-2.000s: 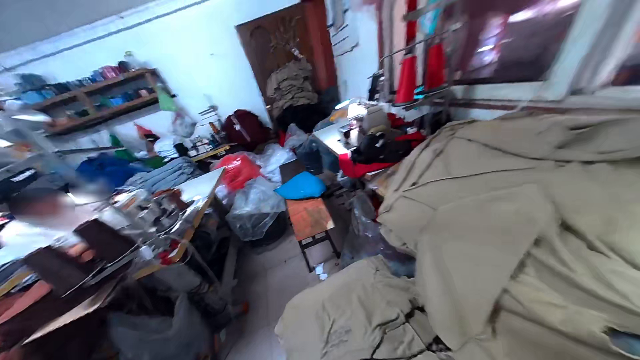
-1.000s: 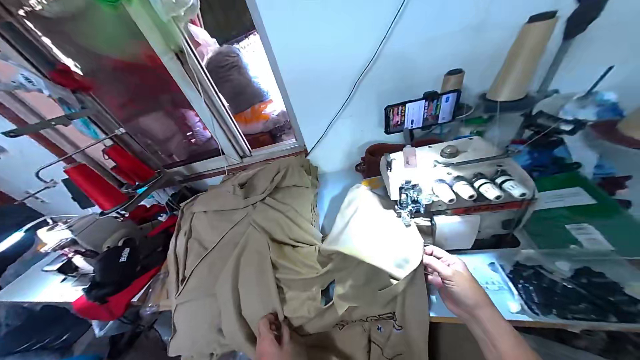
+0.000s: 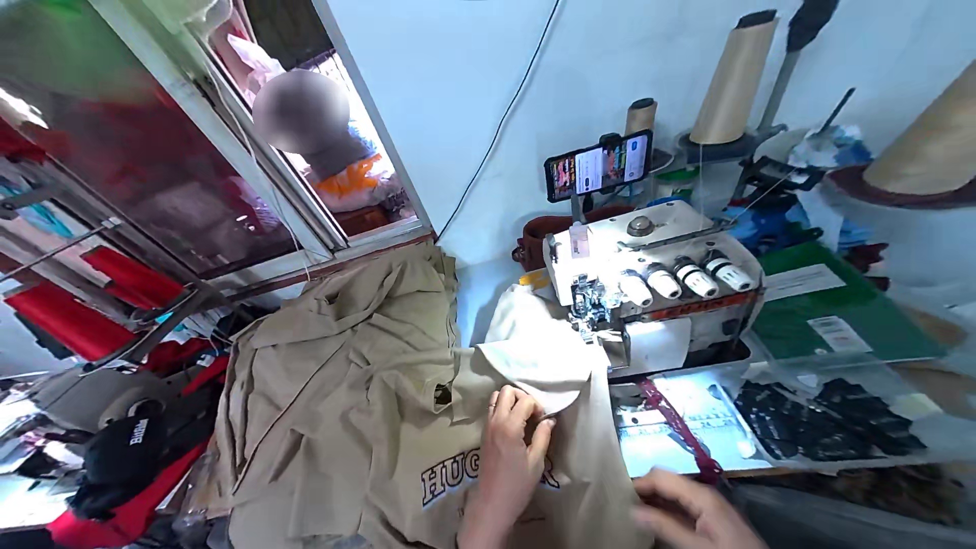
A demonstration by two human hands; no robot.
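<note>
A khaki fabric garment (image 3: pixel 412 457) with dark embroidered lettering lies over the front of the sewing table and the lap side. My left hand (image 3: pixel 511 450) pinches the garment's folded edge below the needle area of a white overlock sewing machine (image 3: pixel 656 267). Part of the cloth lies under the machine's bright lamp, close to the presser foot. My right hand (image 3: pixel 690 511) is at the garment's right edge, low in the view, its fingers bent; whether they grip the cloth cannot be told. More khaki cloth (image 3: pixel 328 328) is heaped to the left.
A phone (image 3: pixel 600 164) stands on a holder behind the machine, near thread cones (image 3: pixel 736 84). Green packets (image 3: pixel 839 305) and a clear bag of black pieces (image 3: pixel 831 415) lie at right. A dark red strip (image 3: pixel 679 427) crosses the table edge. Red spools (image 3: pixel 69 320) stand left; a person (image 3: pixel 305 114) is beyond the window.
The view has swung from the room to the machine. Since one second ago, my left hand has moved up to the fold by the machine, and my right hand has dropped lower.
</note>
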